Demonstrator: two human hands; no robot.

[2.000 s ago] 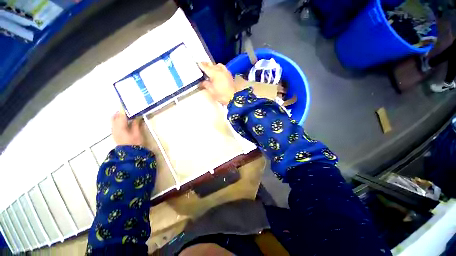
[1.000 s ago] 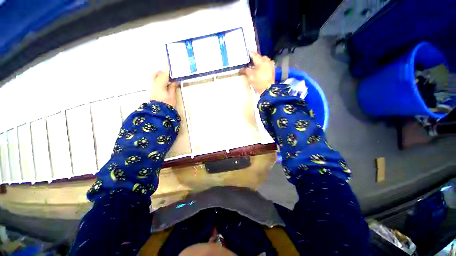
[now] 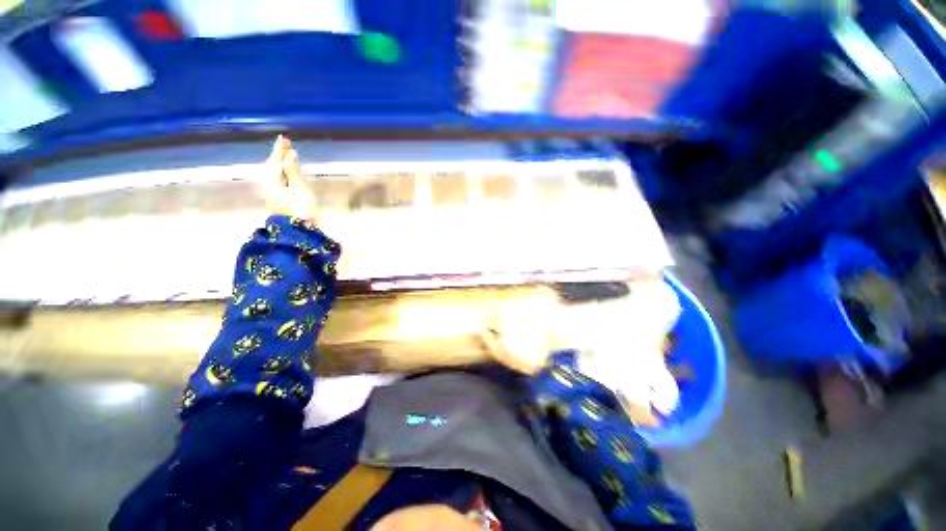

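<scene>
The bright white sheet (image 3: 467, 244) covers much of the board, with a row of tan openings like a ladder along its far side. My left hand (image 3: 288, 185) lies over the far side of the sheet, fingers stretched away from me, with nothing seen in it. My right hand (image 3: 516, 334) is blurred, low at the board's front edge. Blurred white material (image 3: 645, 347) lies beside it and reaches over the blue tub; whether my right hand grips it cannot be told. The blue-banded rectangular die is not seen.
The blue machine (image 3: 415, 88) with blurred papers (image 3: 628, 62) stands behind the board. A blue tub (image 3: 705, 389) is at the board's right end. Another blue bin (image 3: 804, 311) stands farther right. A small tan piece (image 3: 794, 474) lies on the floor.
The view has swung up towards the machine. My hands have left the die, which has gone from view. My left hand is farther forward; my right hand has come back near my body.
</scene>
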